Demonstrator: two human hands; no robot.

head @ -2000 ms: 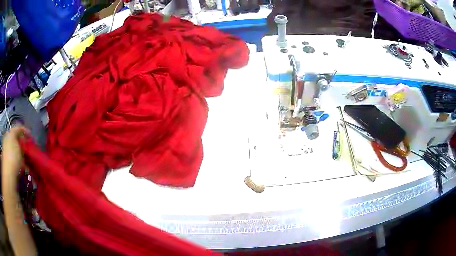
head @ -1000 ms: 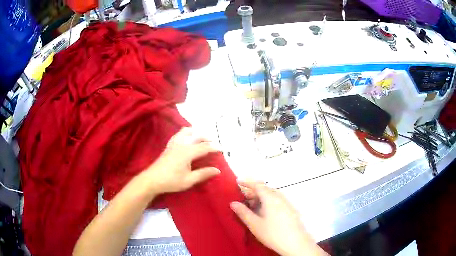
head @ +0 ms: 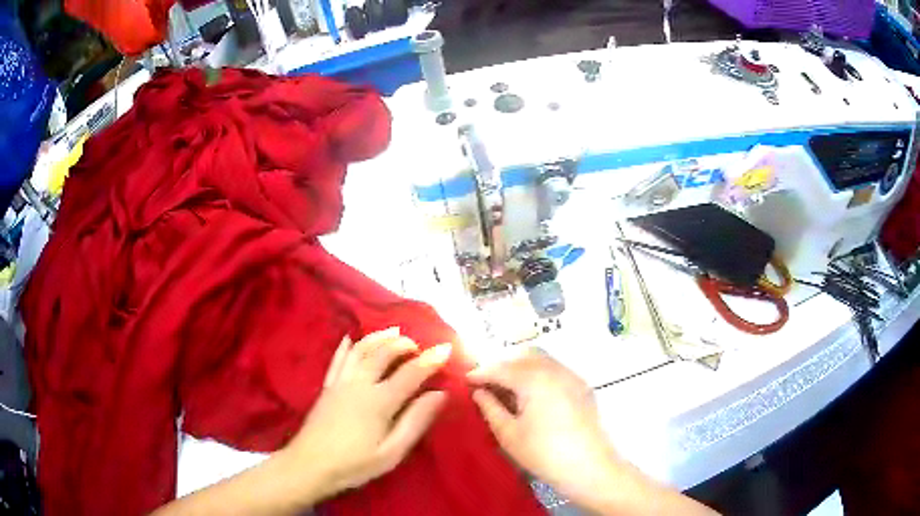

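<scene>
Red fabric (head: 242, 302) lies in large folds left of the sewing machine, and a strip of it runs under my hands to the table's front edge. My left hand (head: 378, 413) lies on the fabric with its fingers bent and spread. My right hand (head: 540, 413) pinches the fabric's right edge between thumb and fingers. Both hands are just in front of the needle and presser foot area (head: 494, 277). The fabric is not under the presser foot as far as I can see.
The white machine head (head: 646, 121) stands behind. To the right lie a black phone (head: 706, 240), scissors with orange-red handles (head: 744, 305), a slim blue cutter (head: 614, 302) and a bundle of dark thin pins or ties (head: 857, 292). A purple basket (head: 807, 15) is at the back.
Both hands came onto the fabric after the first frame. Since the second, my left hand has moved towards my right, and the fabric strip has shifted closer to the needle area. The view has shifted too.
</scene>
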